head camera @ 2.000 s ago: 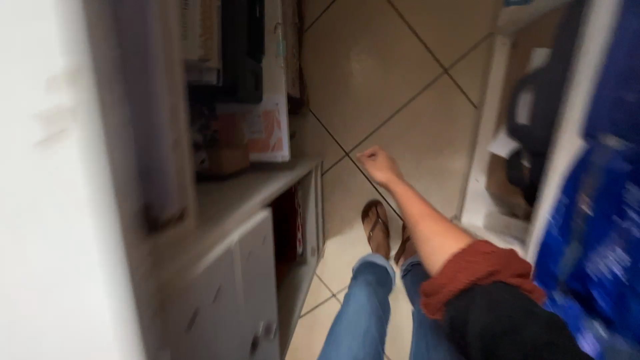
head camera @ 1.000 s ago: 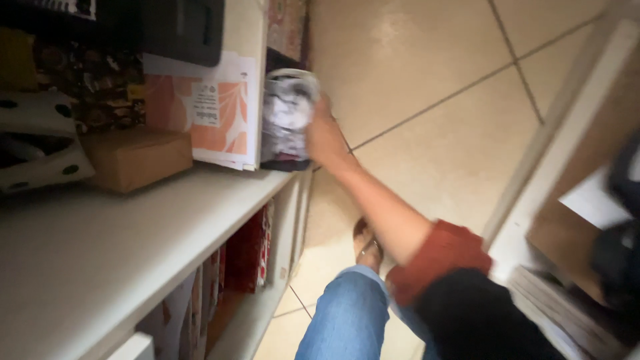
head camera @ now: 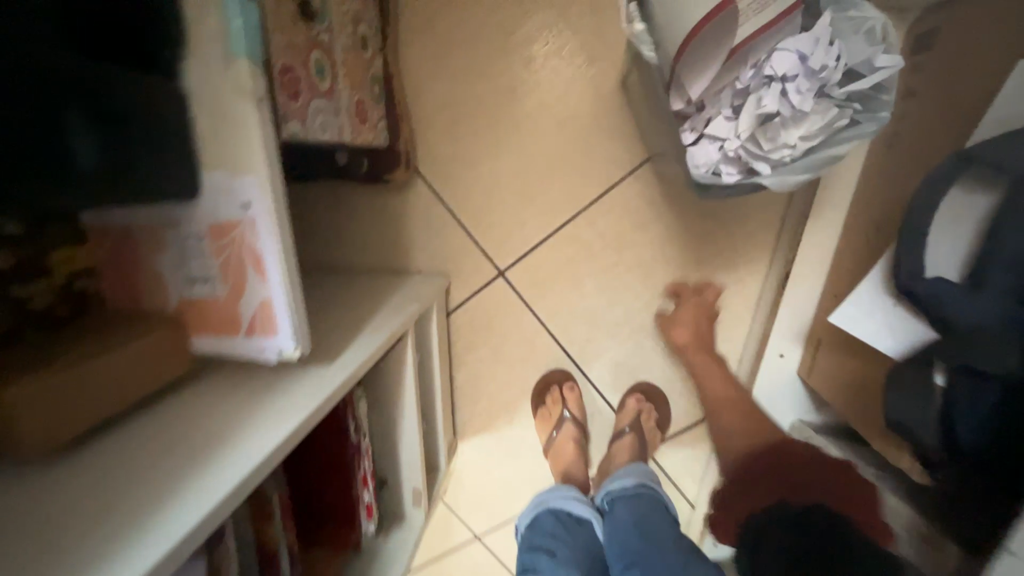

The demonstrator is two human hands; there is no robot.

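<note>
My right hand (head camera: 690,318) hangs over the tiled floor at centre right, its fingers apart and blurred, with nothing seen in it. Above it stands a waste bin (head camera: 652,104) lined with a pale plastic bag (head camera: 872,88). Crumpled and torn white paper (head camera: 780,104) fills the bin, beside a larger printed sheet or packet with red edging. My left hand is outside the frame. Below, my feet in brown flip-flops (head camera: 560,424) stand on the tiles.
A light shelf unit (head camera: 240,424) on the left bears a cardboard box (head camera: 88,384) and orange-and-white folders (head camera: 240,280). A patterned bag or case (head camera: 328,72) stands beyond it. At right, a dark bag (head camera: 960,240) lies near cardboard (head camera: 864,264) and white paper (head camera: 880,312).
My right hand, one second ago at a pale, blurred object beside the shelf, is now away from it over the floor. The paper-filled bin has come into view at upper right.
</note>
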